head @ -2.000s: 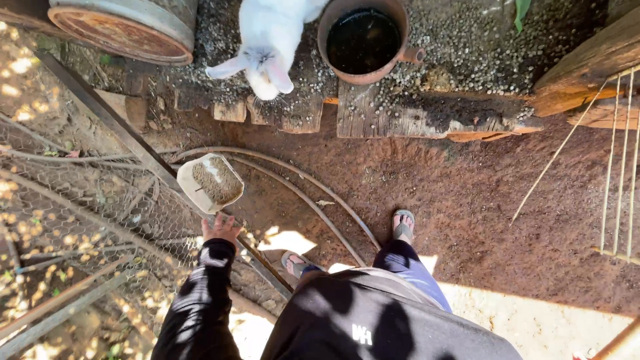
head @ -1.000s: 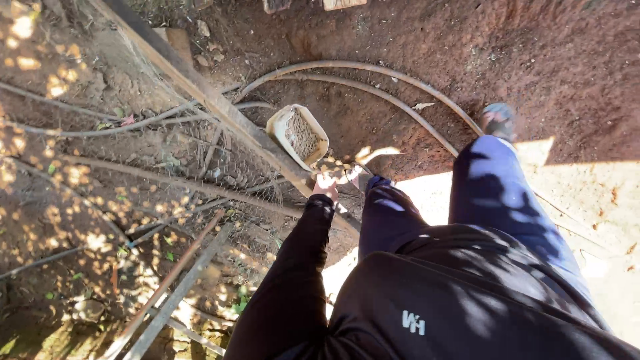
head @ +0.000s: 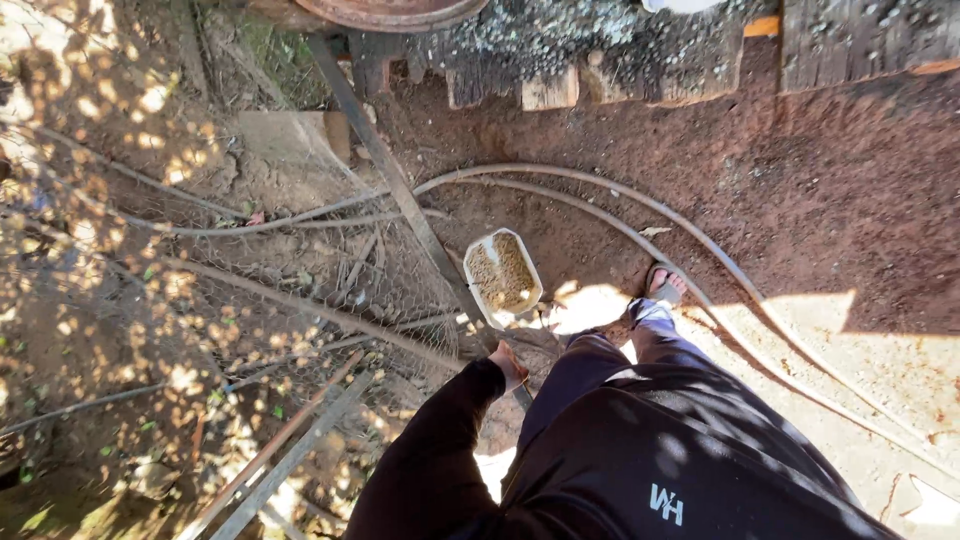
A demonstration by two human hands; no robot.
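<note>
My left hand (head: pixel 510 365) is at the lower middle, on the long wooden rail (head: pixel 405 199) of the wire mesh fence, its fingers mostly hidden by the wrist and sleeve. Just beyond it sits a pale, cut-open plastic container (head: pixel 503 279) with brown pellets or grain inside, close beside the rail. Whether my fingers grip the rail or only rest there cannot be told. My right hand is out of view.
A hose (head: pixel 577 174) curves over the reddish dirt past my sandalled foot (head: pixel 664 285). Weathered planks (head: pixel 660 75) strewn with droppings and a rusty round container (head: pixel 394 11) line the top. Chicken wire (head: pixel 360 277) and loose wooden poles (head: pixel 292 457) lie left.
The view has swung back toward the planks, which were nearly out of sight one second ago. My left hand remains by the rail near the container.
</note>
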